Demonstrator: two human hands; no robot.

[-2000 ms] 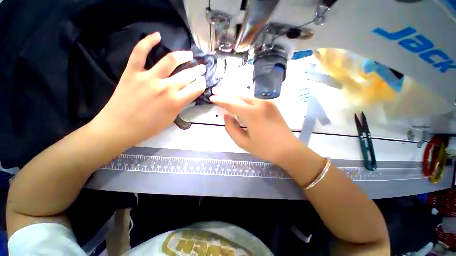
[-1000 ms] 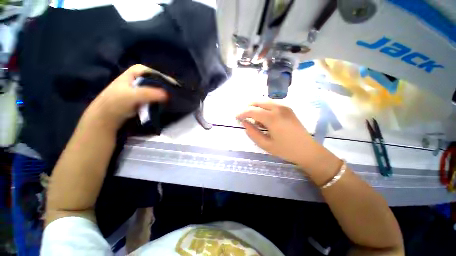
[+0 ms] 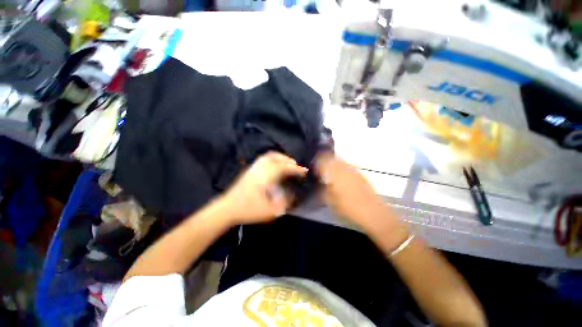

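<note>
The black garment piece (image 3: 179,121) lies over the left of the white table and hangs over its front edge. My left hand (image 3: 265,188) is shut on a bunched part of the garment near the front edge. My right hand (image 3: 338,182), blurred, is at the right side of the same bunch and grips it; its fingertips are partly hidden. The garment is clear of the needle area (image 3: 374,112) of the white sewing machine (image 3: 440,83), which stands to the right of the cloth.
Dark green thread snips (image 3: 478,197) lie right of my right forearm. Red-handled scissors (image 3: 567,223) are at the far right edge. A yellow translucent bundle (image 3: 462,134) lies under the machine arm. Pale strips (image 3: 416,172) lie flat. A blue basket (image 3: 57,255) with cloth is lower left.
The garment has come away from the needle. My right hand has moved left from the table onto the cloth, and my left hand has moved right towards it. The view has shifted left.
</note>
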